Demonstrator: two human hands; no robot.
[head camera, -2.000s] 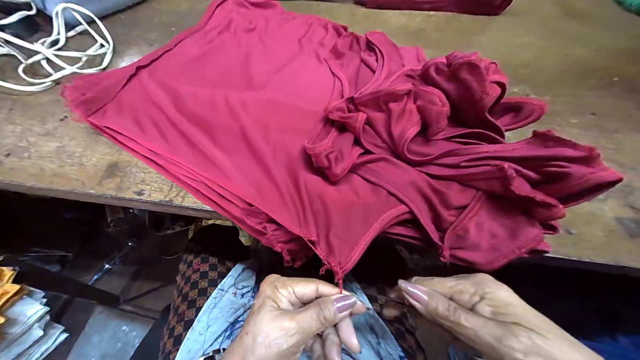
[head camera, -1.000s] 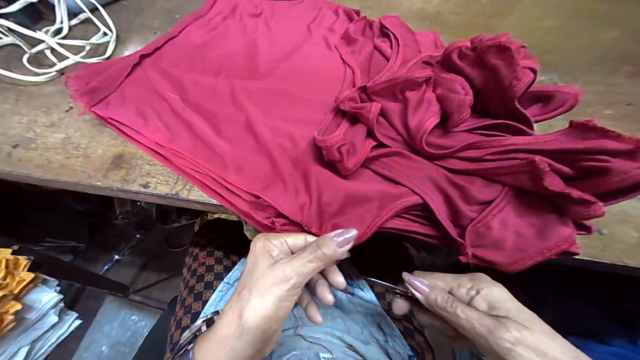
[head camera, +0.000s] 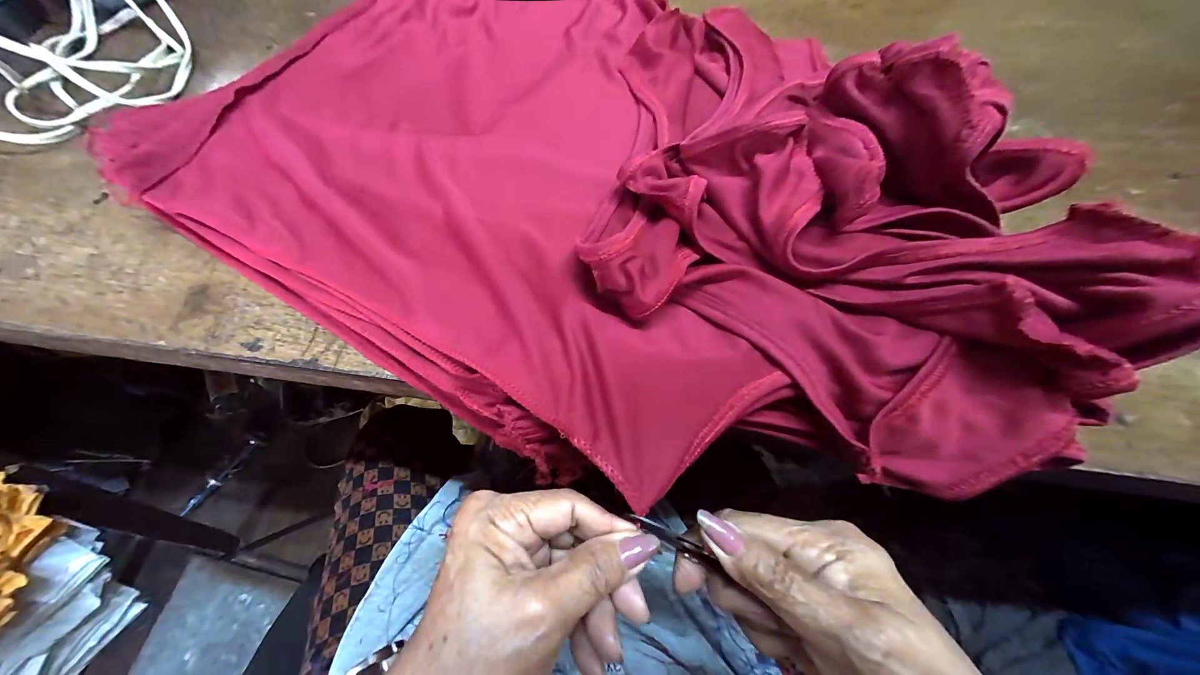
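A stack of crimson knit fabric pieces (head camera: 450, 197) with overlocked edges lies over the table's front edge, its right part heaped in loose folds. One corner points down between the two hands. My left hand (head camera: 548, 572) is just below that corner, thumb and forefinger pinched together; whether thread or cloth is between them is too small to tell. My right hand (head camera: 797, 581) holds a small dark metal cutting tool (head camera: 677, 541), probably thread snips, its tip touching or close to the fabric corner and my left fingertips.
The wooden table (head camera: 84, 253) has a worn front edge. A white cord (head camera: 103, 80) lies coiled at its upper left. Stacked white and orange cloth (head camera: 66, 572) sits at lower left. Pale blue cloth (head camera: 403, 581) covers the lap over checked fabric (head camera: 375, 497).
Two seconds ago a red thread strand hung from the fabric corner to my left fingers; it no longer shows. My left hand moved up to the corner and back down, and the tool's tip is now at the corner.
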